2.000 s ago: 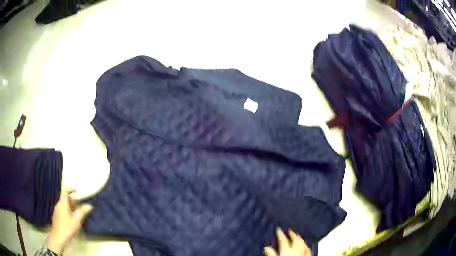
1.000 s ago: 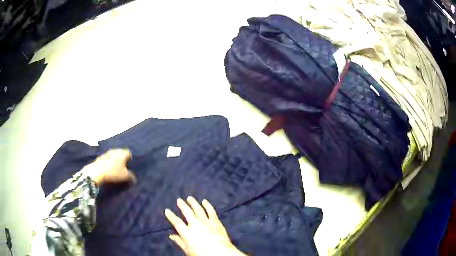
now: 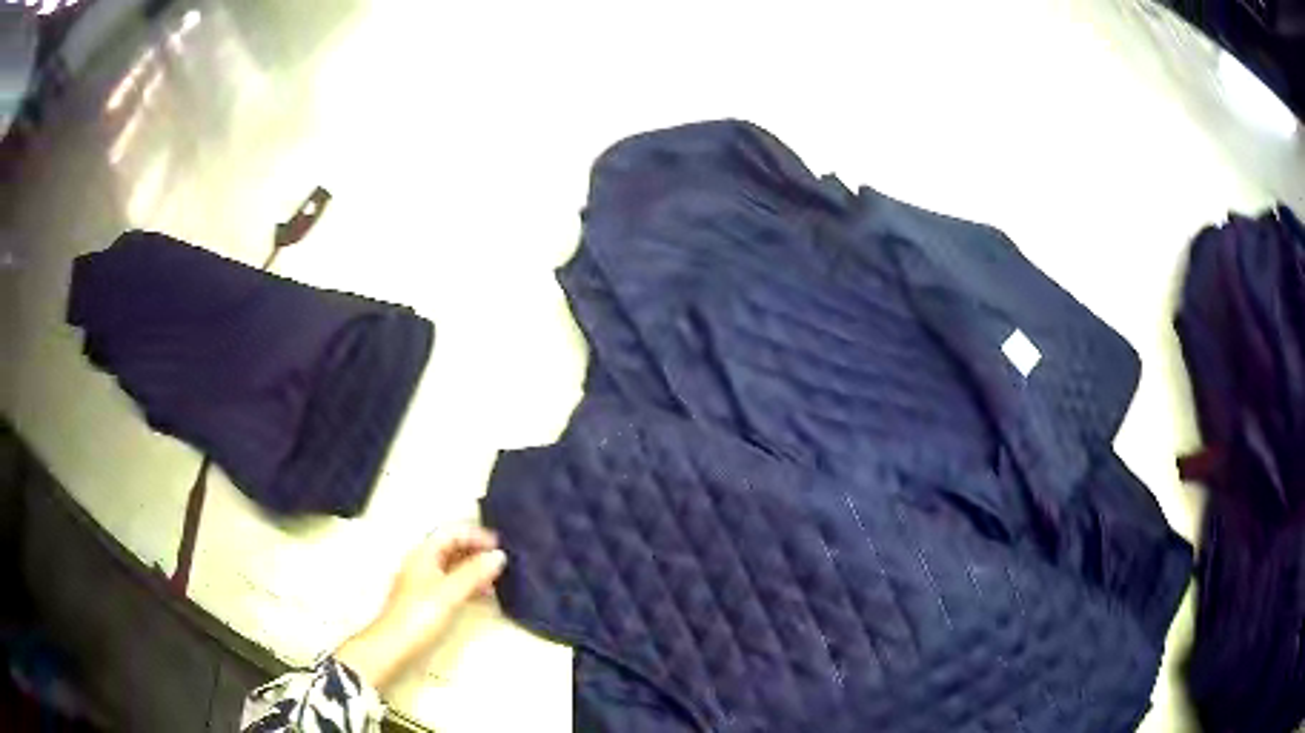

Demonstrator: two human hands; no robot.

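Observation:
The navy quilted garment body (image 3: 744, 530) lies spread in front of me, with a small white label (image 3: 1020, 352) on its upper right part. My left hand (image 3: 447, 580) is at the garment's lower left corner, thumb and fingers closed together on its edge. My right hand is not in view. The left stack of navy pieces (image 3: 229, 358) lies flat on the table, with layered edges at its right end.
A dark red strip (image 3: 191, 527) runs under the stack; its tip (image 3: 301, 218) shows beyond it. A navy bundle (image 3: 1248, 573) with a red tie (image 3: 1199, 465) is cut off at the right. The pale table (image 3: 472, 86) has a curved edge at left.
The view has swung left, bringing the stack back in. My left hand has moved from the garment's upper part to its lower left corner. My right hand has gone out of view.

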